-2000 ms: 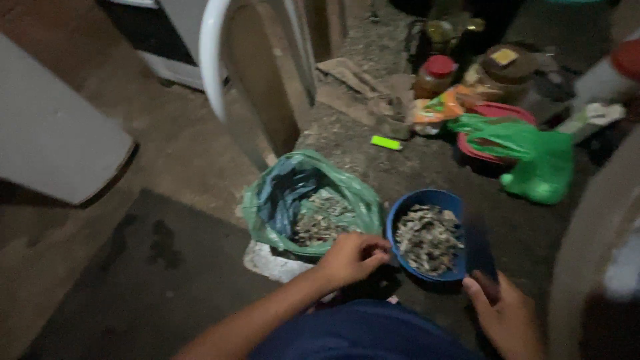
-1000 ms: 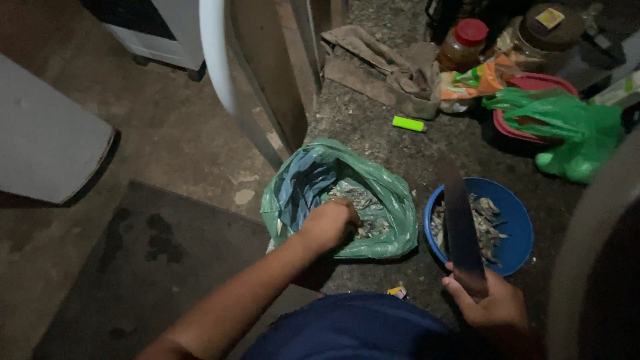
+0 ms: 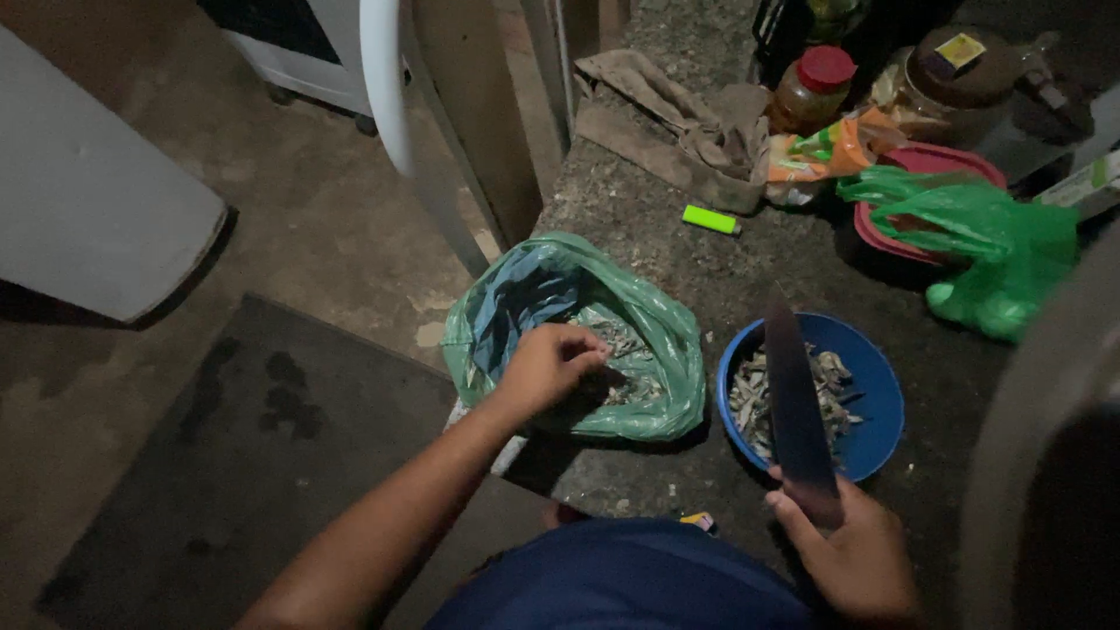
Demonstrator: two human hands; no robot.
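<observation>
My left hand point(image 3: 553, 366) is over the opening of a green plastic bag point(image 3: 678, 350) with its fingertips pinched together; whether something small is between them I cannot tell. Small greyish pieces, maybe little fish, lie in the bag point(image 3: 634, 389), which stands at the counter's corner. In my right hand point(image 3: 844, 542), at the lower right, is a wide dark knife point(image 3: 794, 394), its blade pointing up and away across a blue plastic bowl point(image 3: 878, 385). Similar greyish pieces point(image 3: 751, 398) fill the left part of that bowl.
On the stone counter point(image 3: 612, 210) lie a green lighter point(image 3: 710, 220) and a crumpled brown cloth point(image 3: 665, 122). Behind are a red-lidded jar point(image 3: 814, 87), an orange packet point(image 3: 831, 149), a pink-rimmed container point(image 3: 954, 159) and a green bag point(image 3: 1015, 254). A curved white bar point(image 3: 381, 83) rises left of the counter.
My left hand has moved from beside the bag to over its opening. Fewer pieces show in the blue bowl than two seconds ago. The view has shifted.
</observation>
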